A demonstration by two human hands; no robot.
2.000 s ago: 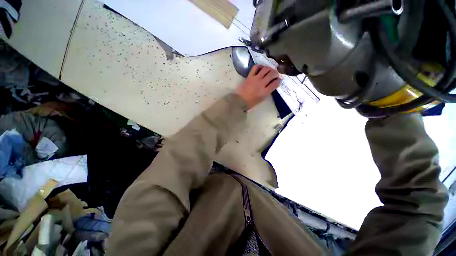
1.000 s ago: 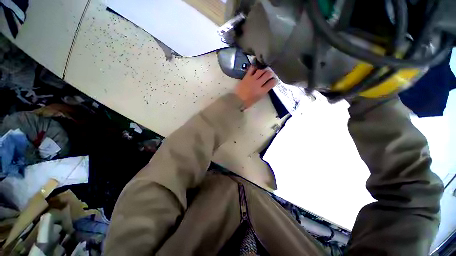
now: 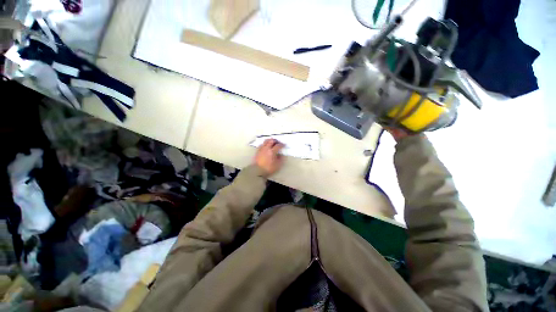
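Note:
The grey cutting machine (image 3: 390, 82) with its yellow band stands right of centre. Its flat metal base plate (image 3: 341, 114) lies at table level beside the white paper. My right hand (image 3: 396, 131) is at the machine's near side, mostly hidden under the motor; its grip cannot be seen fully. A small white-topped cut piece (image 3: 299, 146) with a dark edge lies on the cream table (image 3: 228, 131). My left hand (image 3: 270, 156) rests on the left part of this piece, with the fingers on its top.
A tan wooden strip (image 3: 244, 55), a tan card piece (image 3: 235, 13) and a black pen (image 3: 312, 49) lie on the white paper (image 3: 274, 27). Dark fabric (image 3: 494, 46) lies at the upper right. Navy and white strips (image 3: 91, 82) lie at the left. Fabric scraps heap below the table.
The view has pulled back. The machine has moved clear of the paper's cut edge. My left hand has moved away from the base plate, and a separate small cut piece now shows under it.

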